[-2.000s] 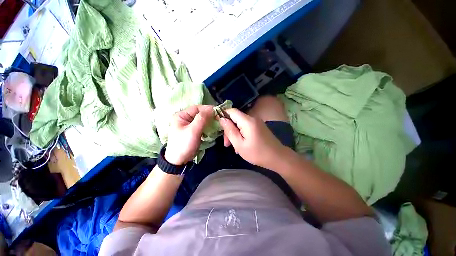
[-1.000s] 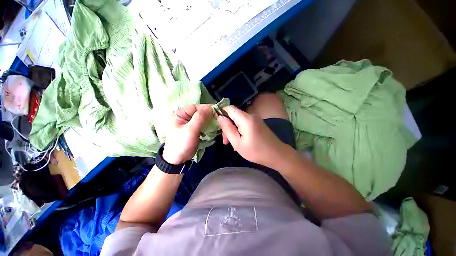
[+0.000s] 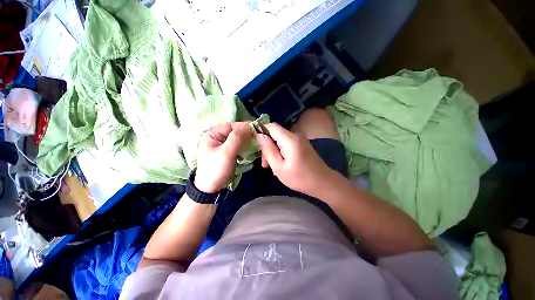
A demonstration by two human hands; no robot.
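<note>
A light green crinkled garment (image 3: 155, 111) spreads over the table and its blue front edge, with one end reaching my hands above my lap. My left hand (image 3: 221, 153) pinches a small folded edge of it between thumb and fingers. My right hand (image 3: 287, 153) is closed around small dark thread snips (image 3: 258, 127), whose tips lie at the pinched cloth. Most of the snips is hidden by my right fingers. I cannot tell whether the blades are open or closed.
A green garment pile (image 3: 419, 149) rests beside my leg at right, with another green heap (image 3: 482, 270) below it. Blue cloth (image 3: 108, 263) lies lower left. White cables (image 3: 51, 188) and clutter are at far left. The table edge (image 3: 293, 55) runs diagonally ahead.
The hands stay at the same cloth edge. The right fingers and snips have shifted only slightly against it. The garment on the table has hardly moved.
</note>
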